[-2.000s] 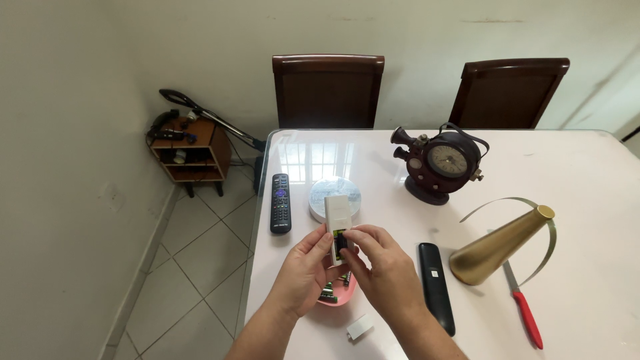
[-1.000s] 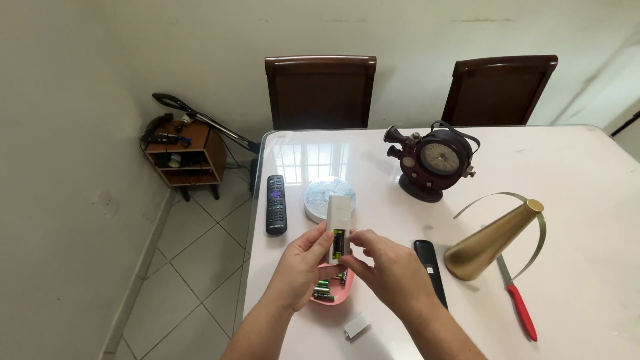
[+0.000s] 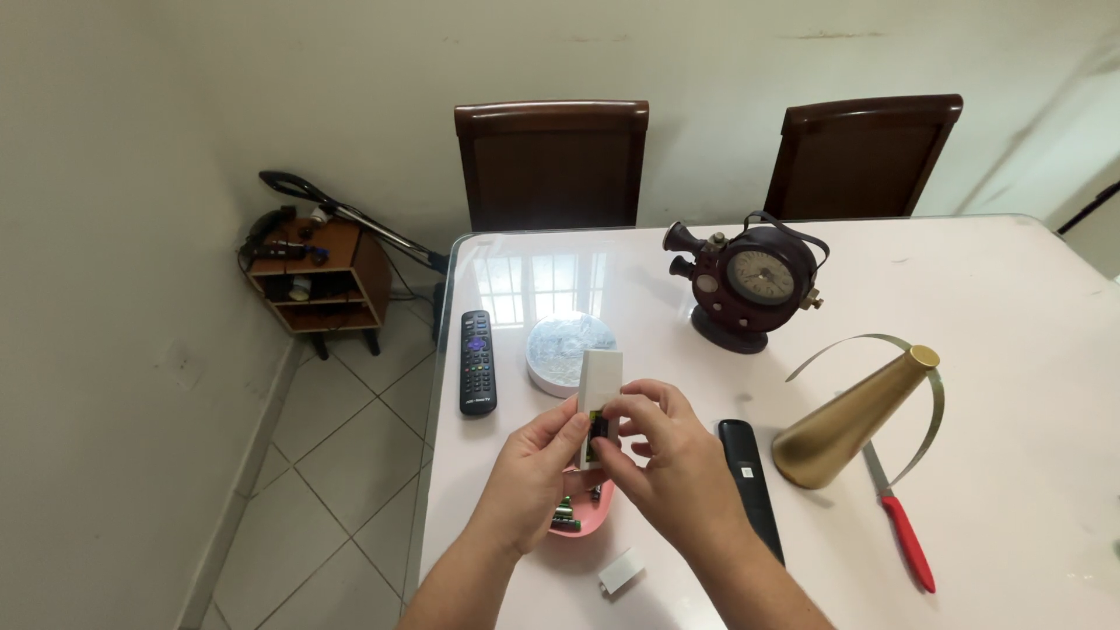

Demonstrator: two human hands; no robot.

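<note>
My left hand (image 3: 538, 464) grips a white remote control (image 3: 601, 378) whose battery compartment is uncovered, with dark and green battery surfaces inside. The fingertips of my right hand (image 3: 667, 451) touch the compartment from the right; whether they pinch a battery cannot be told. Under my hands, a pink bowl (image 3: 588, 527) holds several green batteries (image 3: 565, 514), partly hidden. A small white battery cover (image 3: 622, 572) lies on the table nearer to me. Just beyond the remote is a round white box (image 3: 564, 350) with a marbled top.
A black remote (image 3: 478, 363) lies left, another dark remote (image 3: 751, 490) right. Further right are a gold watering can (image 3: 849, 424) and a red-handled knife (image 3: 906, 538). A camera-shaped clock (image 3: 757, 280) stands behind, before two chairs. A wooden cabinet (image 3: 328, 271) is on the floor left.
</note>
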